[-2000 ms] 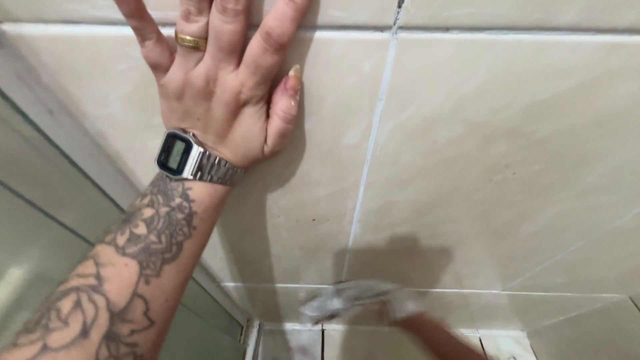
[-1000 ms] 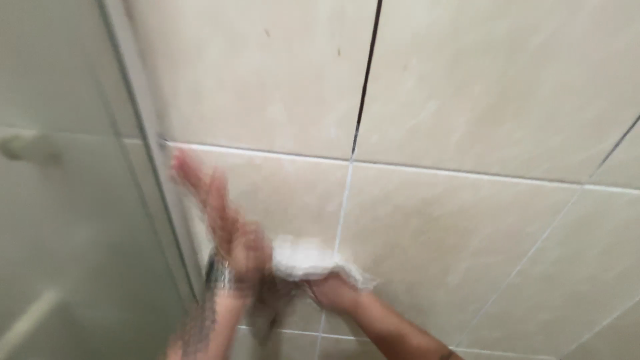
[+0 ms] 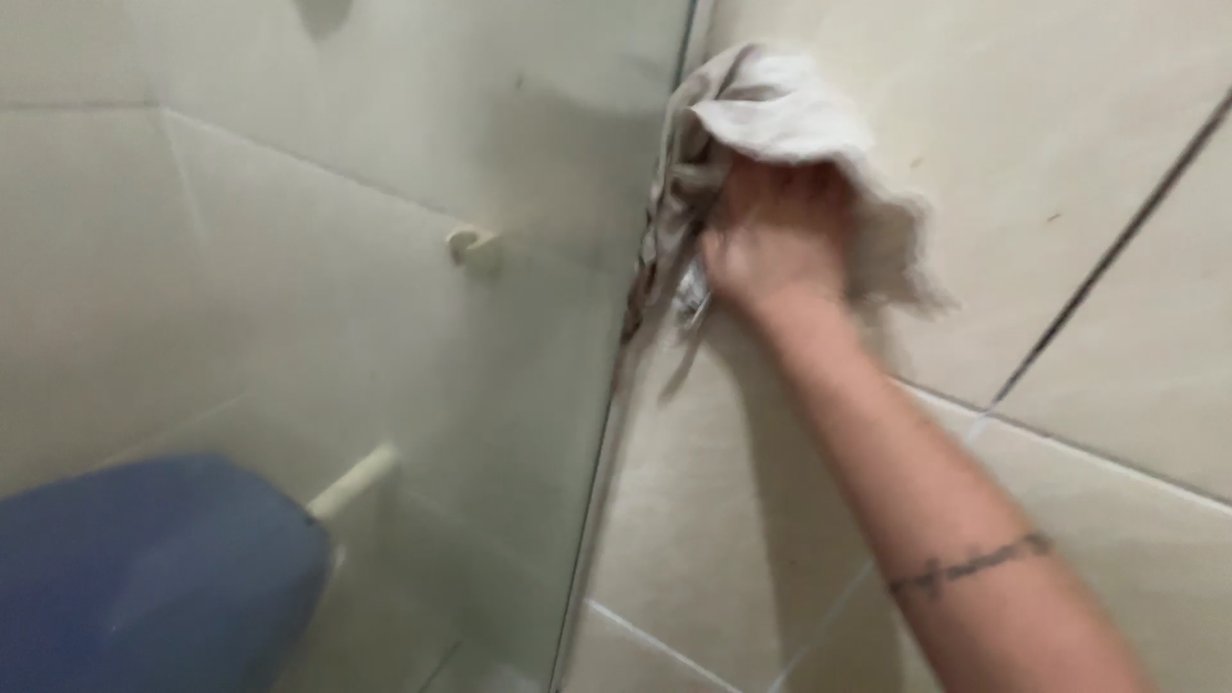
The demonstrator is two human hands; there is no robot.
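My right hand holds a crumpled off-white cloth against the beige tiled wall, right beside the edge of the glass shower panel. The cloth spreads above and around the fingers, and its left folds hang along the panel's edge. The fingertips are blurred and partly hidden by the fabric. A dark band tattoo crosses the right forearm. My left hand is out of the frame.
Behind the glass at the lower left is a blue rounded object, with a pale bar beside it. A small cream fitting shows higher up. Grout lines, some dark and some white, cross the wall.
The right hand has moved with the cloth up to the edge of the glass panel. My left hand, seen spread on the tiles two seconds ago, has left the view. The view has swung left.
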